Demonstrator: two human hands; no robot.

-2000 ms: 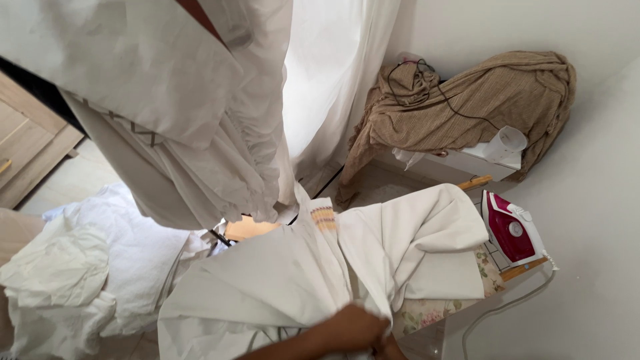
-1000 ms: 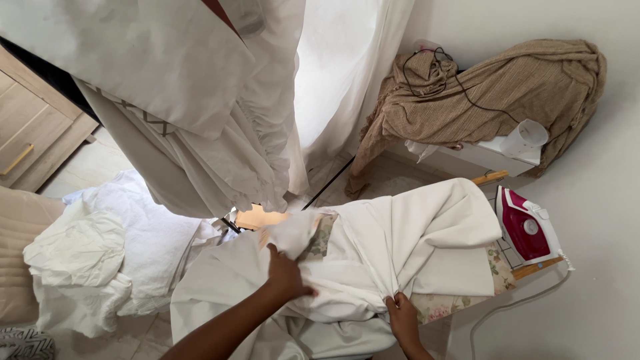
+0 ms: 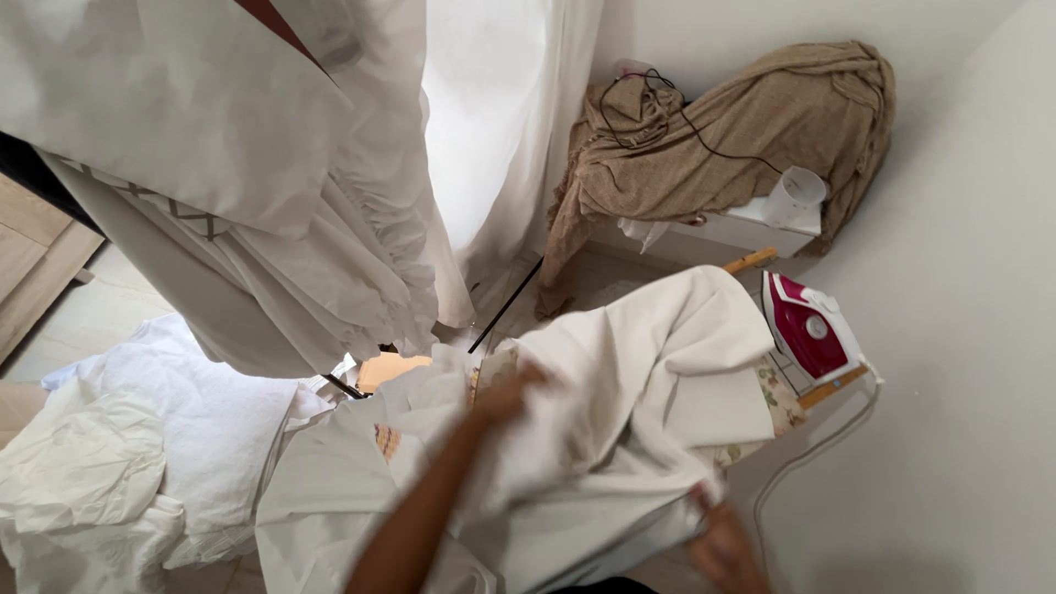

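A large off-white cloth (image 3: 660, 338) lies in loose folds over an ironing board with a floral cover (image 3: 780, 396). My left hand (image 3: 511, 396), blurred by motion, is over the middle of the cloth near a patterned trim; whether it grips the fabric cannot be told. At the near edge of the board, my right hand (image 3: 714, 528) is shut on the cloth's edge, also blurred. A maroon and white steam iron (image 3: 813, 330) rests on the rack at the board's right end, its cord hanging down beside the wall.
White fabrics (image 3: 206, 412) are heaped at the left. Pale cloths (image 3: 247, 165) hang close at the upper left, beside a white curtain (image 3: 495, 107). Behind the board, a brown cloth (image 3: 742, 148) covers part of a white cabinet with a translucent plastic cup (image 3: 796, 194) on it.
My two hands were together at the cloth's near edge two seconds ago, then apart on it. Since one second ago the cloth has shifted and covers more of the board's floral cover near its middle.
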